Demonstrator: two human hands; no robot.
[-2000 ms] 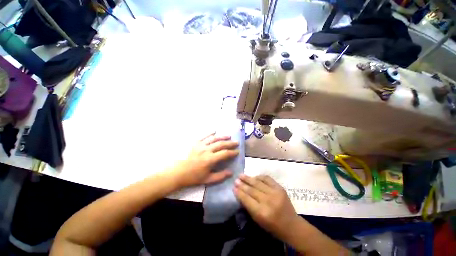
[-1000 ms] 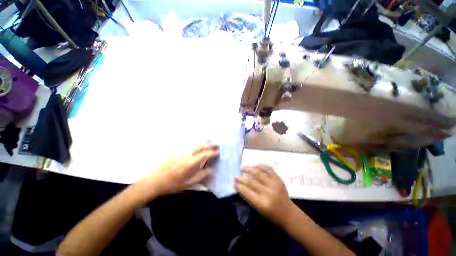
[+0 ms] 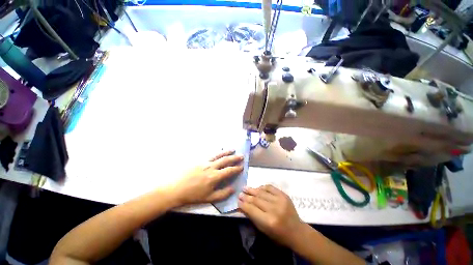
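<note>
A pale grey-blue collar piece [image 3: 233, 201] lies on the white table, its far end under the needle area [image 3: 249, 135] of the cream sewing machine [image 3: 332, 106]. My left hand [image 3: 211, 179] lies flat on the piece, palm down, fingers slightly apart, gripping nothing. My right hand [image 3: 269, 211] has its thumb and fingertips at the right edge of the piece near its close end. Whether these fingertips pinch the edge or only rest on it cannot be told.
Scissors with green and yellow handles [image 3: 350, 182] lie right of the needle, beside a green packet [image 3: 395, 190]. Dark cloth [image 3: 48, 144] lies at the left table edge. A purple machine end [image 3: 16, 103] is far left. Black cloth [image 3: 368, 49] is heaped behind the machine.
The piece has moved towards the needle, so less of it hangs over the front edge. My left hand first slid back off to the left, then moved forward onto the piece again.
</note>
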